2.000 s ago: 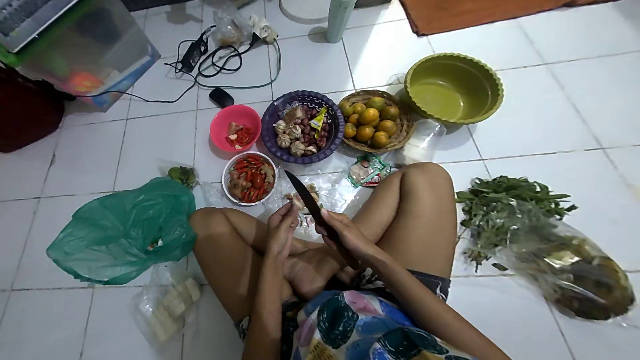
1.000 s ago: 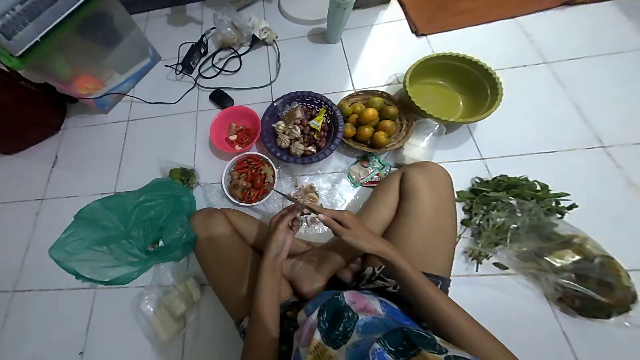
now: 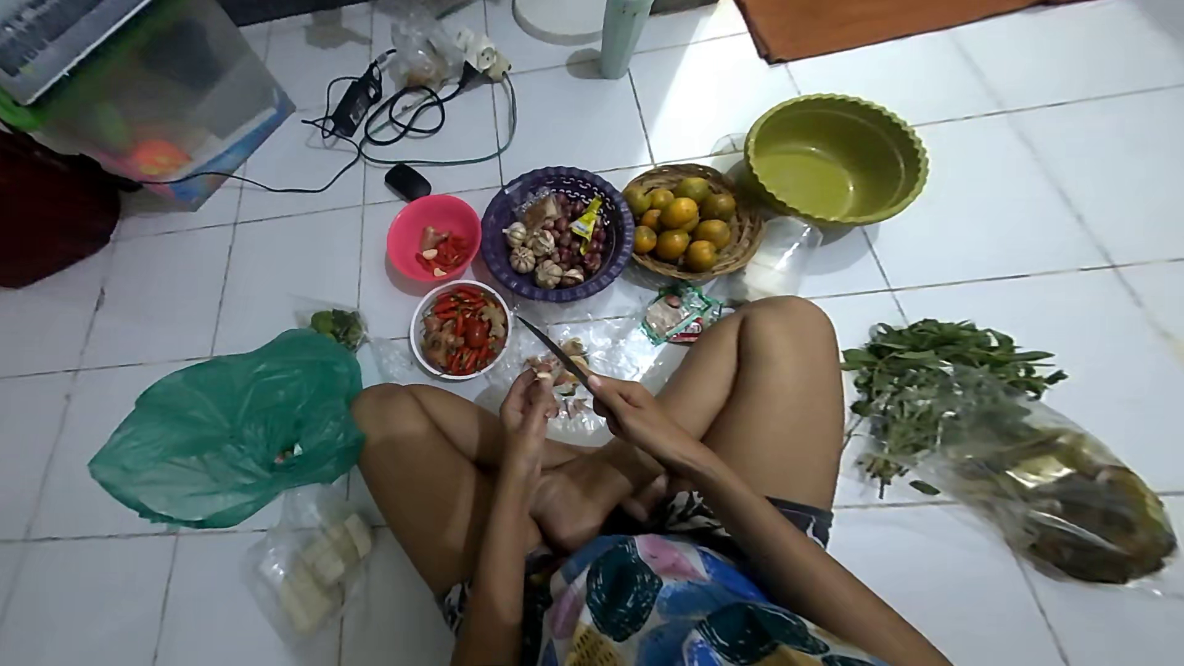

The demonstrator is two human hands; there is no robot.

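My left hand (image 3: 528, 400) pinches a small pale piece (image 3: 544, 376), perhaps a garlic clove, at its fingertips. My right hand (image 3: 629, 407) grips a dark-bladed knife (image 3: 555, 350), whose blade points up and left, close above that piece. Below both hands lies a clear plastic sheet (image 3: 606, 351) with scraps and peelings on it. Just beyond my left hand is a white bowl (image 3: 416, 356) of red chillies, a tomato and other pieces. A pink bowl (image 3: 400, 236) holds cut red pieces and pale cloves. Garlic and shallots fill a purple basket (image 3: 495, 268).
A wicker basket (image 3: 751, 242) of orange-green citrus fruit and a green basin (image 3: 832, 176) stand beyond my knees. A green plastic bag (image 3: 231, 425) lies left, above a bag of pale blocks (image 3: 319, 564). Leafy greens (image 3: 925, 379) and a filled clear bag (image 3: 1064, 490) lie right. Cables (image 3: 425, 111) cross the floor.
The knife stood raised two seconds ago, then was lowered toward my left fingers; now its blade is tilted up again, a little apart from them. The bowls and baskets have not moved.
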